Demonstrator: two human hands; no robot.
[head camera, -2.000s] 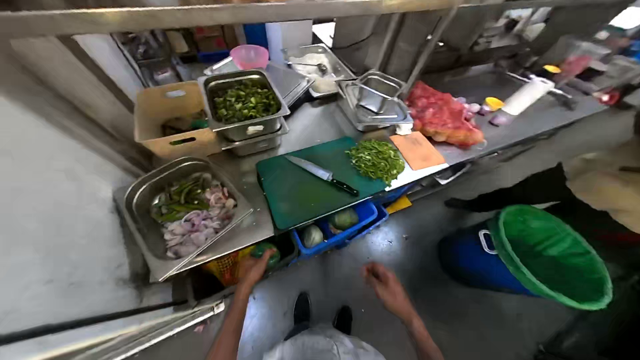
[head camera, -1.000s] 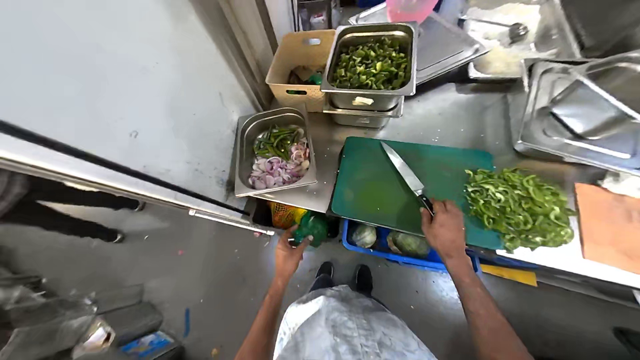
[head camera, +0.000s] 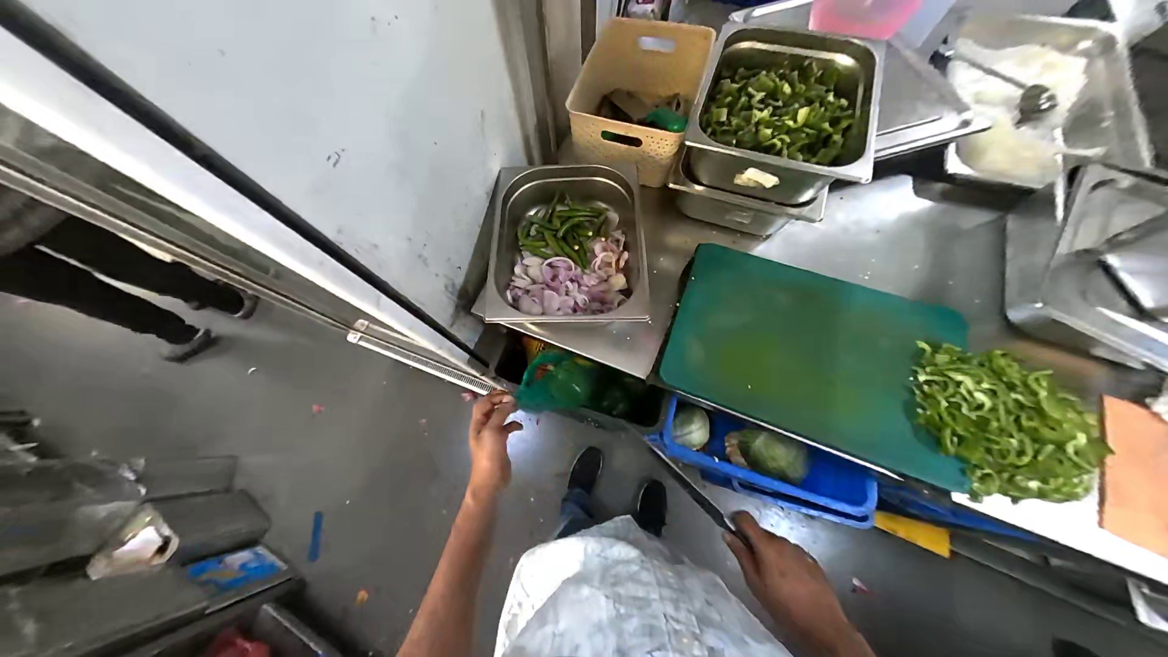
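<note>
My right hand (head camera: 780, 566) grips the black handle of a kitchen knife (head camera: 684, 479), whose blade points up and left, below the counter edge. My left hand (head camera: 493, 438) is at the edge of a green net bag (head camera: 558, 383) with green vegetables in it, its fingers apparently pinching the net. The bag lies over a dark crate under the counter. On the counter is a green cutting board (head camera: 812, 356), and sliced green peppers (head camera: 1008, 424) are heaped at its right end. A steel pan (head camera: 639, 301) left of the board holds green chillies (head camera: 564, 228) and sliced onions (head camera: 570, 285).
A blue crate (head camera: 844, 497) with cabbages (head camera: 771, 454) sits below the board. Behind stand a beige basket (head camera: 584, 128) and a steel pan of chopped green peppers (head camera: 785, 109). An orange board (head camera: 1134, 474) lies at right. A person's legs (head camera: 109, 283) show at far left.
My right hand was empty two seconds ago, then reached the knife handle on the board; now the knife is off the board, below the counter edge. The view has swung considerably.
</note>
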